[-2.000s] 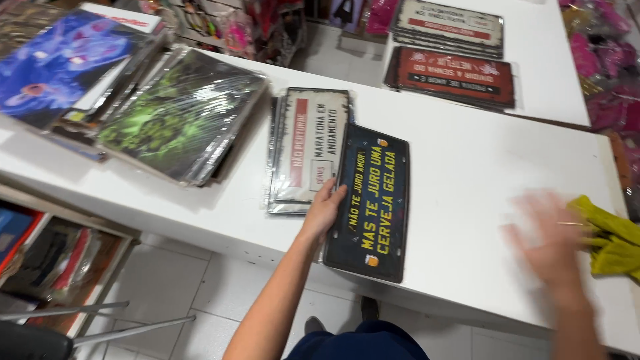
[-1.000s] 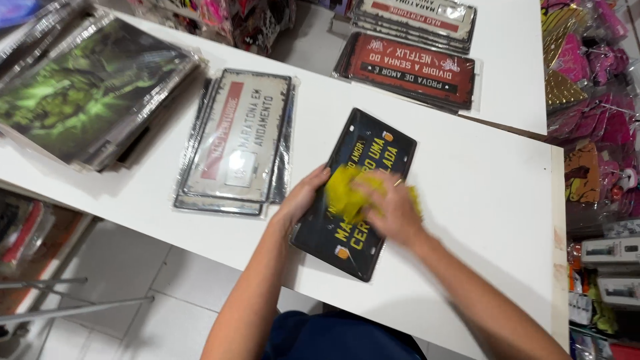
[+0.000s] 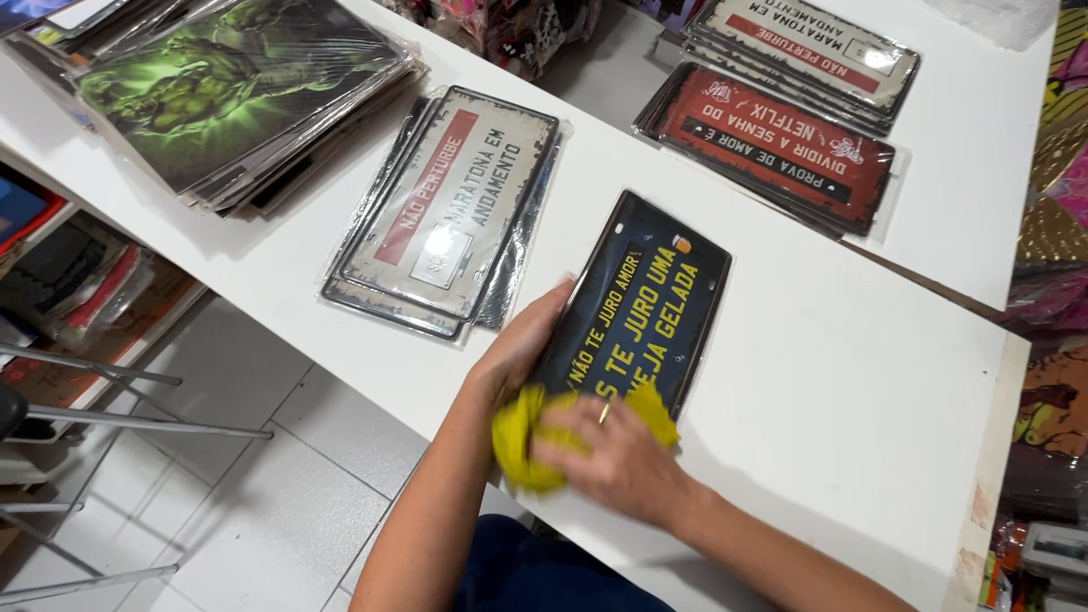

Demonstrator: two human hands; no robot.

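A dark decorative sign plate with yellow lettering lies tilted near the front edge of the white table. My left hand grips its left long edge, the fingers partly hidden by the plate. Bunched under my right hand is a yellow-green cloth, pressed over the plate's lower end, which it covers. A ring shows on a finger of the right hand. Just left of the plate is a small stack of plastic-wrapped grey sign plates.
Wrapped pictures with a green figure on top are piled at the left. Red sign plates and grey ones lie farther back. Metal chair legs stand left of the table; packaged goods hang at the right.
My right hand, bare and blurred at the right two seconds ago, has come over the plate with the cloth. Since one second ago, hand and cloth have moved from the plate's middle to its lower end.
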